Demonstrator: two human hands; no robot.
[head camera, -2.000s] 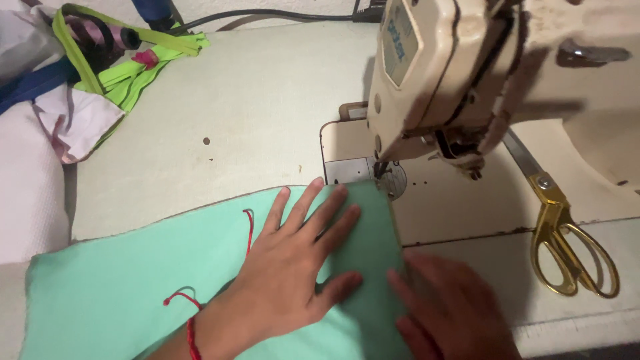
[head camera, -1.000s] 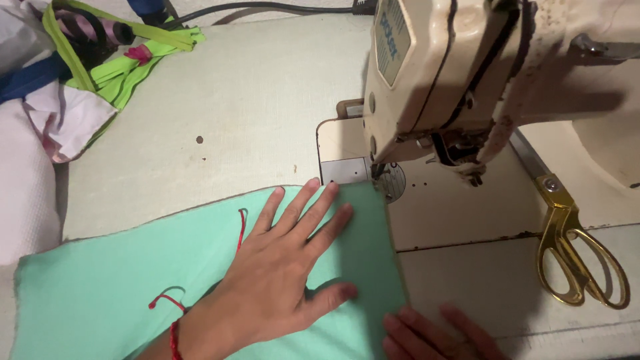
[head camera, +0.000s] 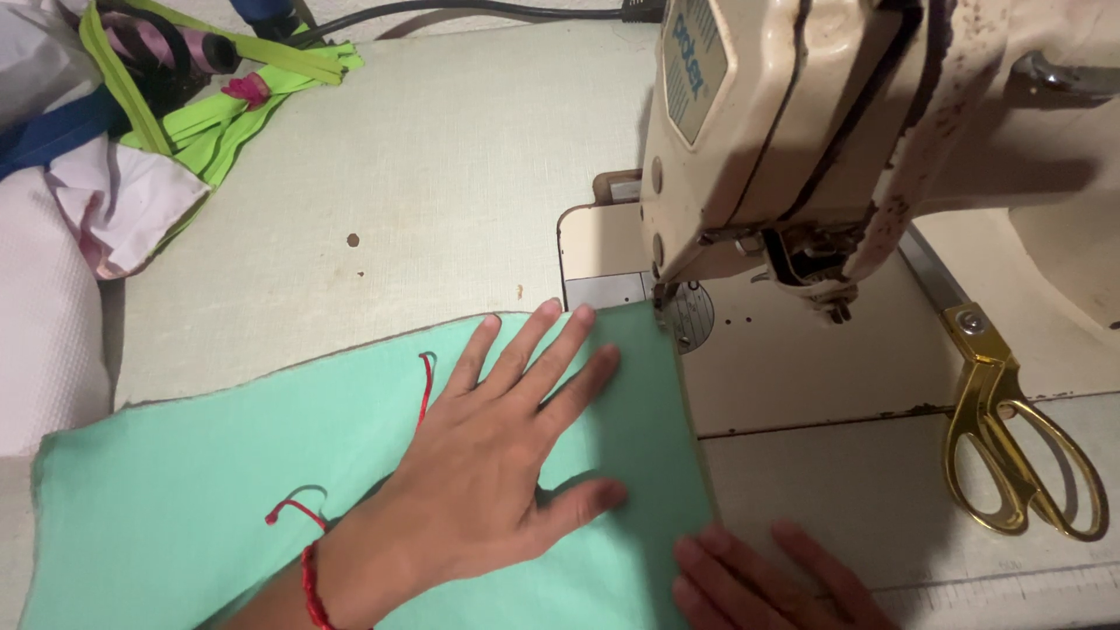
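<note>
A mint-green fabric piece (head camera: 219, 472) lies flat across the table, its top right corner at the needle area of an industrial sewing machine (head camera: 770, 114). My left hand (head camera: 490, 455) rests palm down on the fabric with fingers spread, holding nothing; a red cord bracelet (head camera: 311, 586) with loose ends circles its wrist. At the bottom, my right hand (head camera: 761, 582) has its fingertips at the fabric's right edge; whether it pinches the edge cannot be told. The presser foot (head camera: 662, 302) stands at the fabric's corner, beside the round needle plate (head camera: 691, 319).
Gold-handled scissors (head camera: 989, 420) lie right of the needle plate, blades partly behind the machine head. White cloth (head camera: 52, 306), lime-green zippers (head camera: 210, 131) and a pink thread spool (head camera: 166, 44) are heaped at upper left. A black cable (head camera: 455, 9) runs along the back. A ruler scale (head camera: 989, 586) marks the front edge.
Between two seconds and one second ago, my right hand moved down along the fabric's right edge. My left hand stays flat on the fabric throughout.
</note>
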